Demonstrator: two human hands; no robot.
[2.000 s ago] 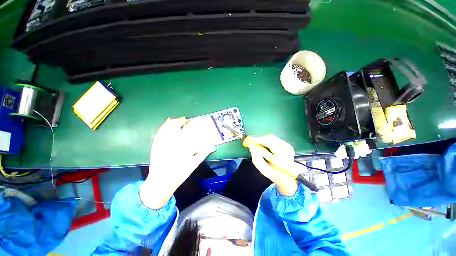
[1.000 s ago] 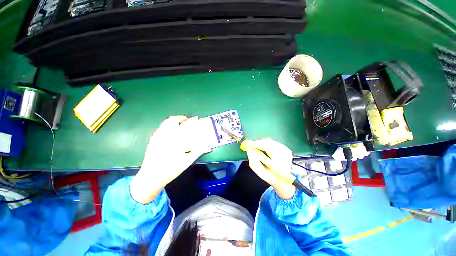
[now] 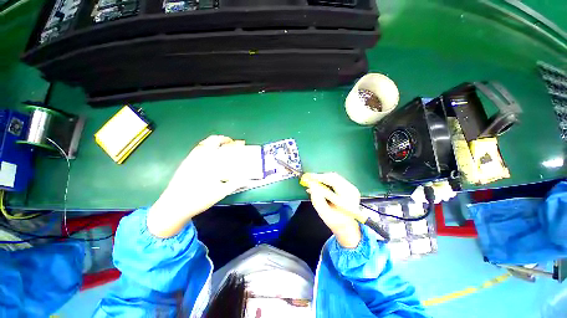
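The phone unit [image 3: 281,159] lies near the bench's front edge, board side up, its blue-white circuit board showing at the right end. My left hand [image 3: 214,169] grips its left part and hides some of it. My right hand [image 3: 336,202] holds the soldering iron [image 3: 313,182] by its yellow handle like a pen. The iron's thin tip points up-left and is over the circuit board; whether it touches cannot be told. No solder wire can be made out in my left hand.
Stacked black foam trays [image 3: 205,59] lie at the back left. A pale pot [image 3: 381,93] with dark bits, a black fan box [image 3: 398,146] and an iron holder with yellow sponge [image 3: 488,161] stand right. A solder spool [image 3: 41,127] and yellow-edged block [image 3: 123,133] are left.
My left hand has shifted slightly left along the phone unit, and more of its pale surface shows. The iron's tip stays over the board. The whole view has shifted slightly.
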